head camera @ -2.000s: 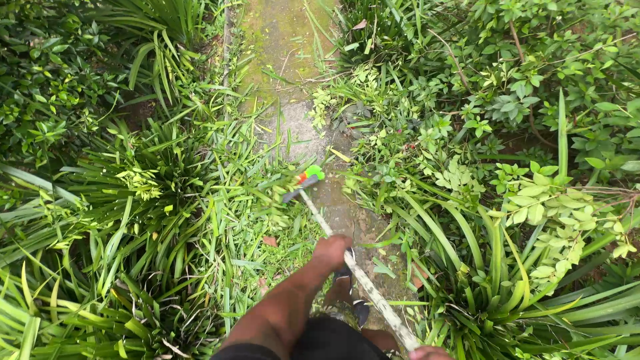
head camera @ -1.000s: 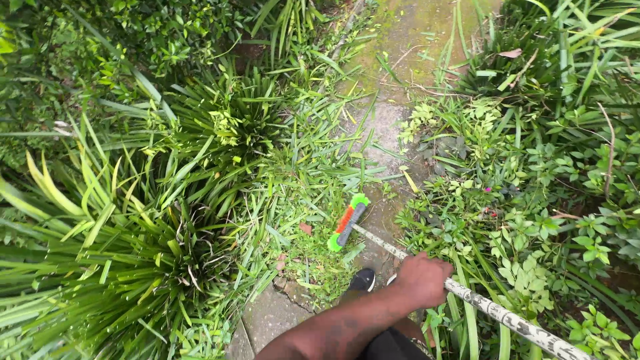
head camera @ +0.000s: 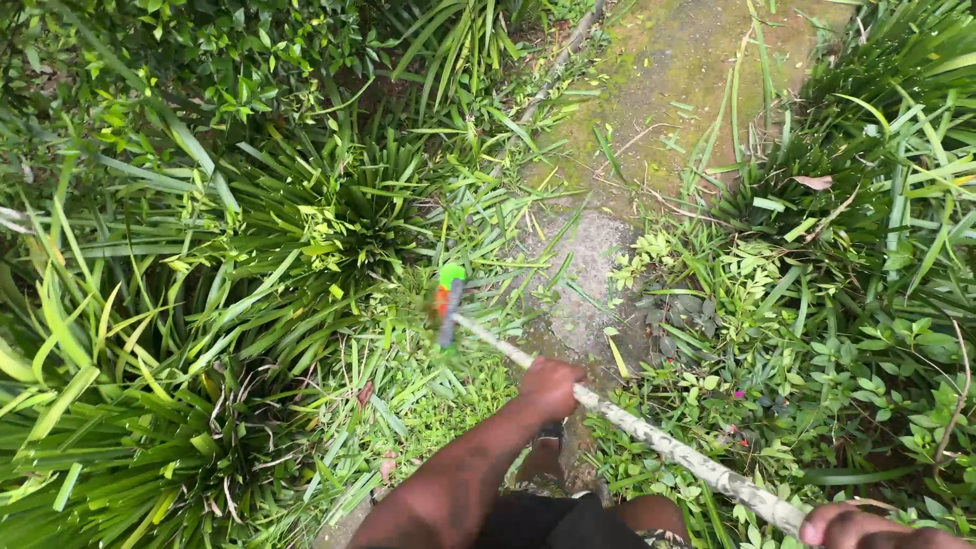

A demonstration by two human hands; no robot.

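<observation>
A push broom with a green, orange and grey head (head camera: 448, 309) and a long, pale, mottled pole (head camera: 686, 457) slants across the view. Its head, slightly blurred, is on the cut leaf blades at the left side of the path. My left hand (head camera: 550, 389) grips the pole a short way behind the head. At the bottom right, my right hand (head camera: 854, 528) is closed around the pole's upper part and is partly cut off by the frame edge. Long cut leaves (head camera: 488, 259) lie scattered around the broom head.
A mossy concrete path (head camera: 656, 84) runs ahead, with a bare grey patch (head camera: 587, 267) beside the broom. Strap-leaved clumps (head camera: 343, 198) border it on the left. Leafy shrubs (head camera: 862, 366) crowd the right side. My shoe and legs are below my left arm.
The broom head has moved left and farther from my feet, and my left hand has gone left with the pole. My right hand, out of view one second ago, is visible at the bottom right.
</observation>
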